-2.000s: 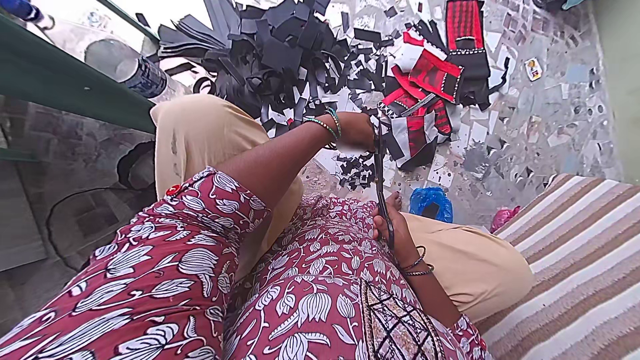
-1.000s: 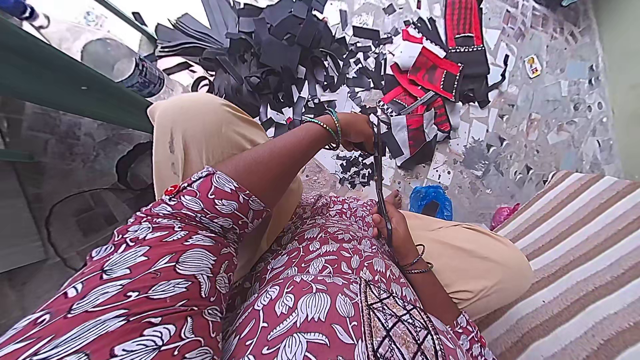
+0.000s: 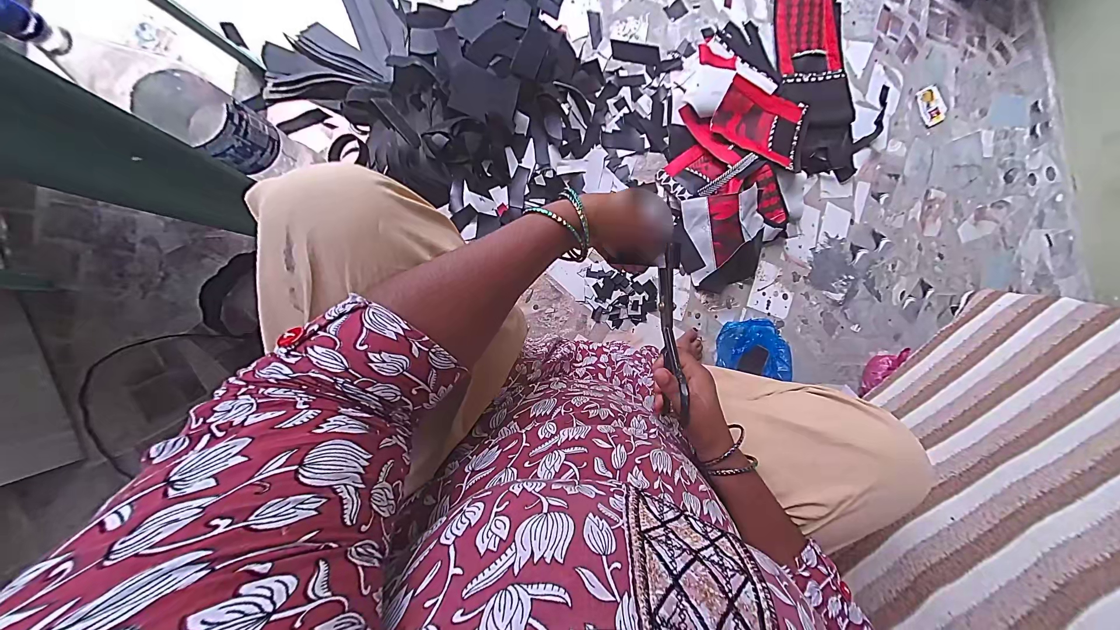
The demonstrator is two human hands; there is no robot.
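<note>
My left hand [image 3: 626,227], with green bangles at its wrist, is bent over the upper part of a long, narrow dark thing [image 3: 669,319]. A blur covers part of this hand, and its fingertips are hidden. Lower and to the right, my right hand [image 3: 691,394] is closed around the lower end of the same dark thing, which stretches between both hands. Whether it is a strap or a tool, I cannot tell. Just beyond my left hand lie red, black and white fabric pieces [image 3: 759,118]. Small black scraps [image 3: 621,296] lie on the floor below it.
A large heap of black cut pieces [image 3: 481,87] lies ahead on the tiled floor. A clear plastic bottle [image 3: 241,136] is at the left, by a green bar [image 3: 114,140]. A blue plastic bag [image 3: 754,348] lies beyond my right knee, left of a striped cloth [image 3: 1015,437].
</note>
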